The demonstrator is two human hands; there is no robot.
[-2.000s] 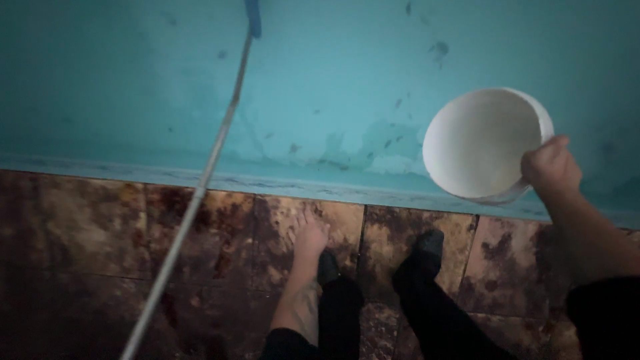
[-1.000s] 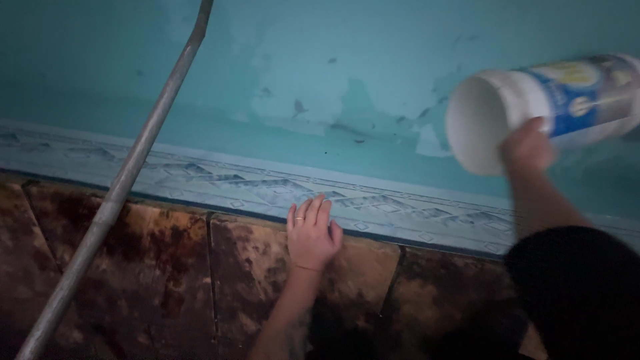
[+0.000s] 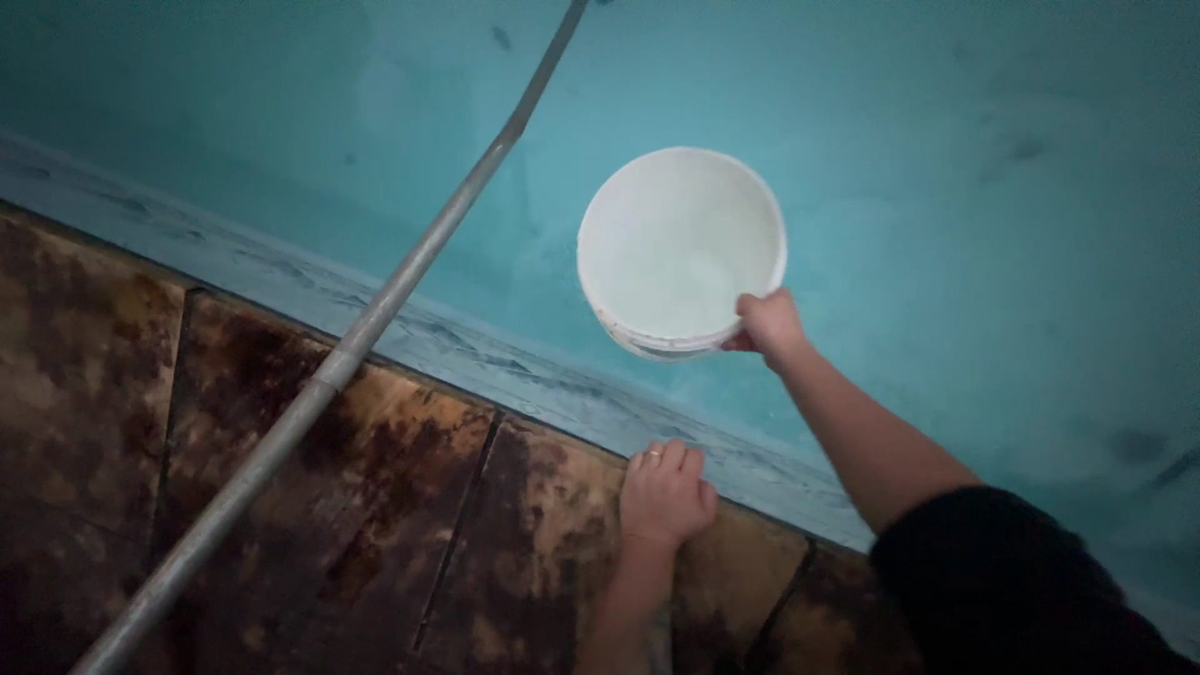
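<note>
My right hand [image 3: 771,328] grips the lower right rim of a white plastic bucket [image 3: 682,246], which is upright or nearly so over the pool water, its mouth facing me. Whether its base is in the water I cannot tell. Pale, slightly greenish liquid seems to lie inside. My left hand [image 3: 666,492], with a ring on one finger, rests on the stone edge of the pool, its fingers curled over the rim beside the patterned liner band [image 3: 525,370]. It holds no loose thing.
A long metal pole [image 3: 412,267] slants across the paving and out over the pool at my left. Brown mottled paving slabs [image 3: 309,450] border the turquoise pool water [image 3: 919,187]. Dark specks show in the water.
The bucket was tilted on its side with its printed wall showing a second ago; now its mouth faces up toward me. My left hand stays at the pool edge. The view has shifted.
</note>
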